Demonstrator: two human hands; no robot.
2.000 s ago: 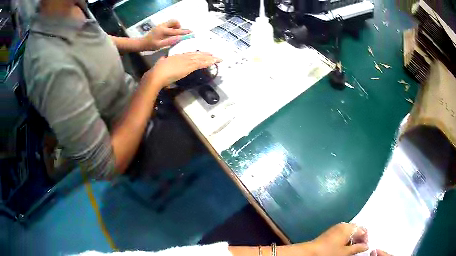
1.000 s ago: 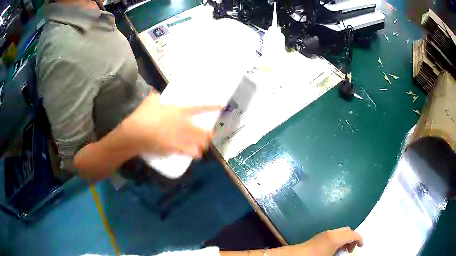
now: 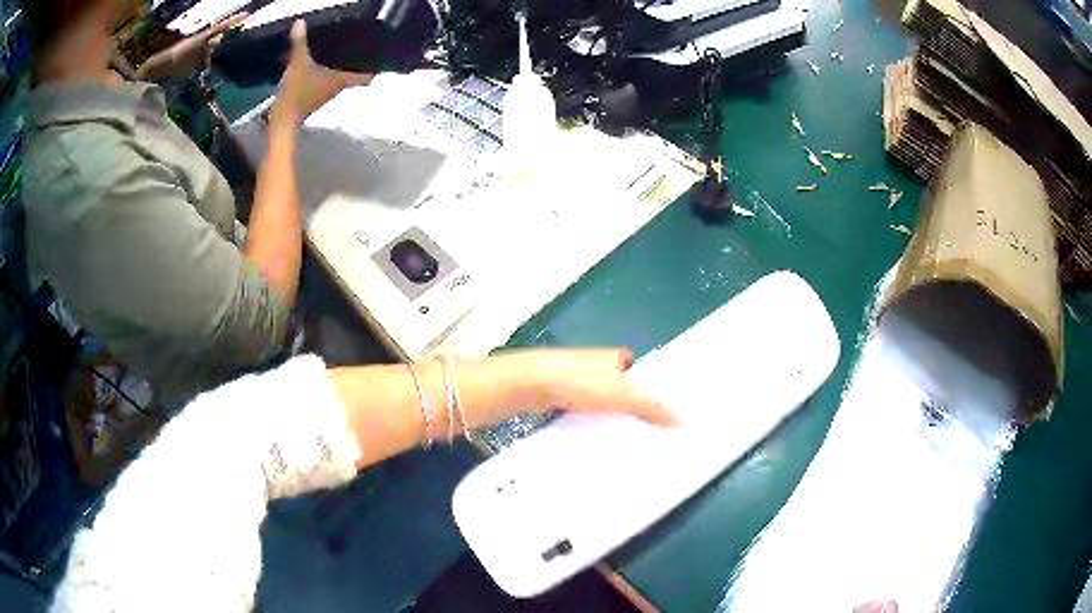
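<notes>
A long white unit (image 3: 719, 359) with rounded ends and a small dark switch window lies slantwise across the bench's front edge. My left hand (image 3: 587, 386) is on its far long side, gripping it, with fingers over the white top. A bright stack of clear poly bags (image 3: 856, 479) lies at the right, its far end inside a brown cardboard sleeve (image 3: 988, 228). Of my right hand (image 3: 878, 607) only a fingertip shows on the bags at the bottom edge; the rest is cut off.
A seated neighbour (image 3: 132, 228) holds a dark unit at upper left. A pale mat (image 3: 503, 269), a white squeeze bottle (image 3: 527, 108), black parts and a black plug (image 3: 714, 194) lie beyond. Layered cardboard (image 3: 916, 120) stands far right; yellowish scraps lie on the green bench.
The white unit, earlier in the neighbour's hand, is now in front of me. My left hand has moved from the bags onto it. The neighbour now holds a dark unit. The view has shifted right.
</notes>
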